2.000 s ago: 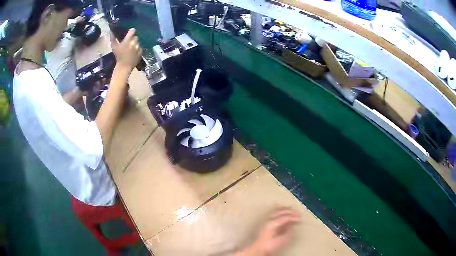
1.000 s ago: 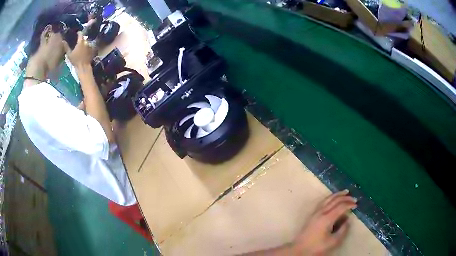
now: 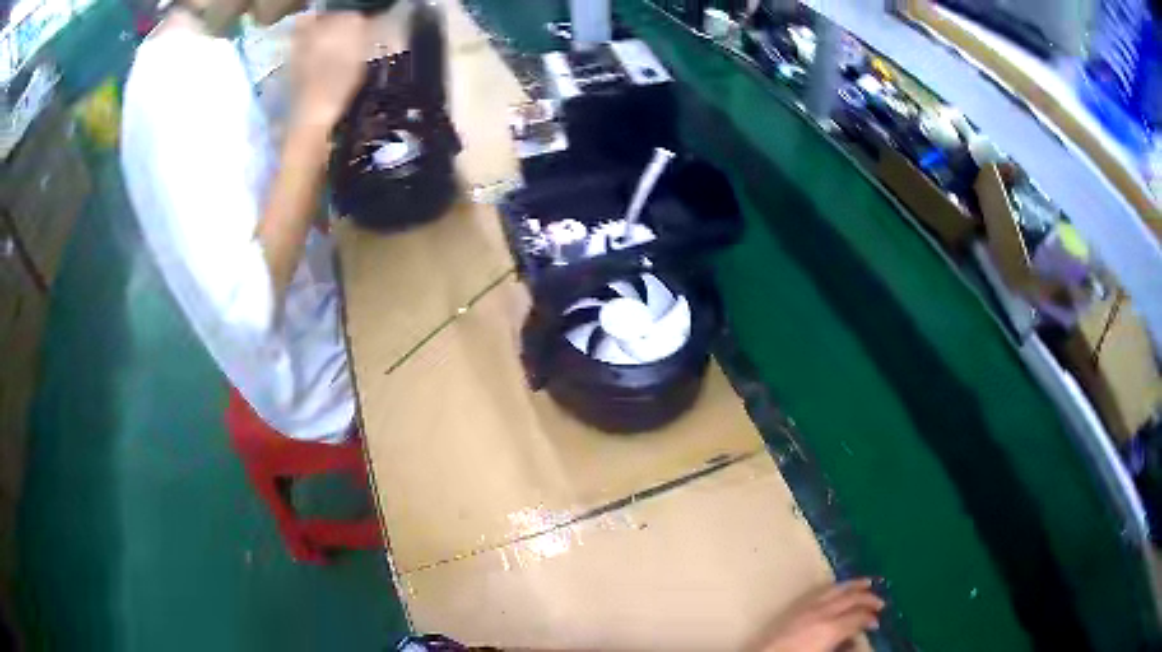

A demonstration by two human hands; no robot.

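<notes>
A black fan unit stands on the tan bench just above the middle. Its round black fan head (image 3: 624,392) faces me, with white fan blades (image 3: 631,321) inside. Behind it, the open black base housing (image 3: 695,204) holds small white parts, and a slim white strip (image 3: 647,187) stands up from it. My left hand (image 3: 826,620) is low at the right edge of the bench, partly cut off by the frame bottom, fingers loosely extended, nothing seen in it. It is well away from the fan. My right hand is not in view.
A person in a white shirt (image 3: 204,217) is at the left by a red stool (image 3: 306,490), beside another black fan unit (image 3: 395,191). More black housings (image 3: 624,108) stand behind. A green strip (image 3: 892,331) and cluttered shelving run along the right.
The view has shifted, so the fan unit sits farther right than before. My left hand appears lower and more cut off. The other person's raised hand has moved and is blurred.
</notes>
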